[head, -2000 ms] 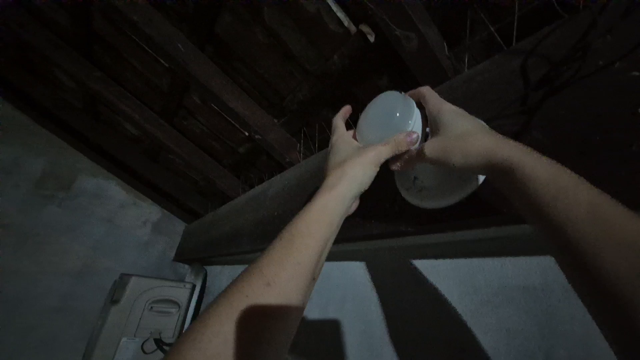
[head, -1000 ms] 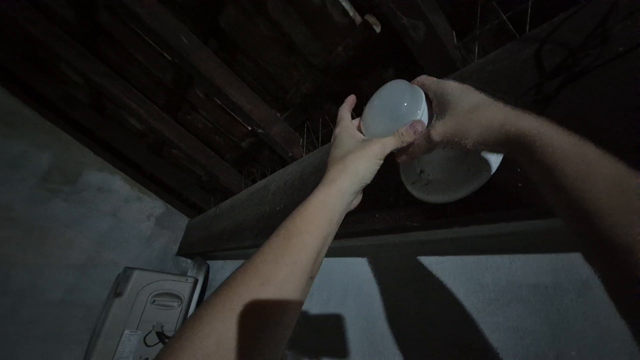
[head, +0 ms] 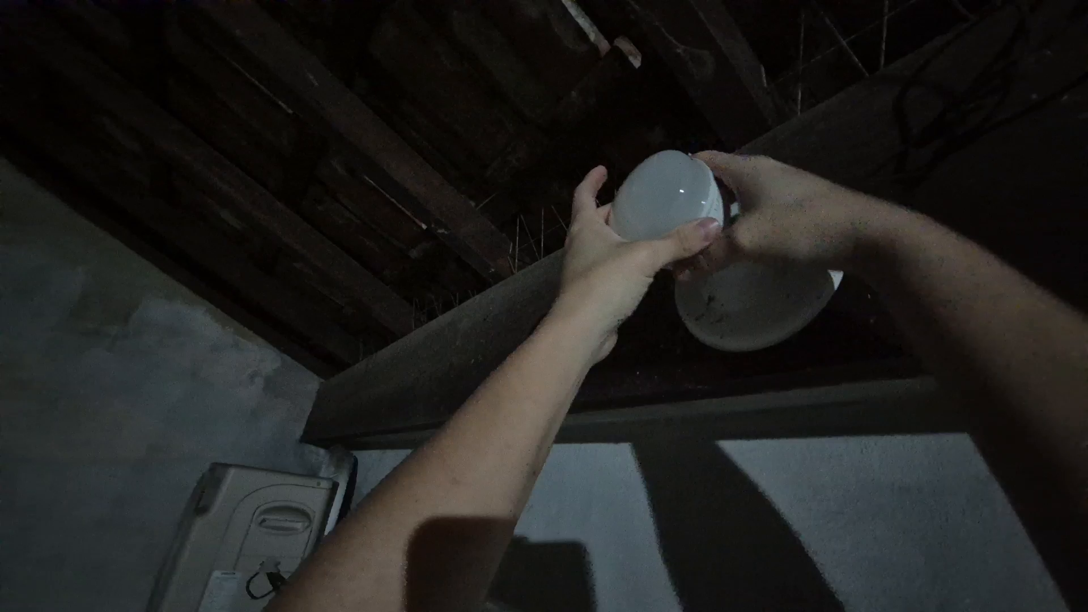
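Observation:
Overhead, my left hand is closed around a white light bulb with a wide rounded dome, its thumb across the bulb's lower right side. Just right of the dome, my right hand has its fingers at the bulb's base end; what exactly they grip there is hidden. Below and behind my right hand is a larger pale, rounded shade or cover with dark specks on its surface. Its upper part is covered by my fingers, and whether it touches the bulb cannot be told.
A long wooden beam runs diagonally behind the hands, under dark rafters. Thin cables hang at the upper right. At the lower left, a light-coloured air conditioner unit stands against the grey wall. Shadows fall on the pale wall below.
Both hands remain at the bulb, with no plain change in their hold. The view has shifted slightly.

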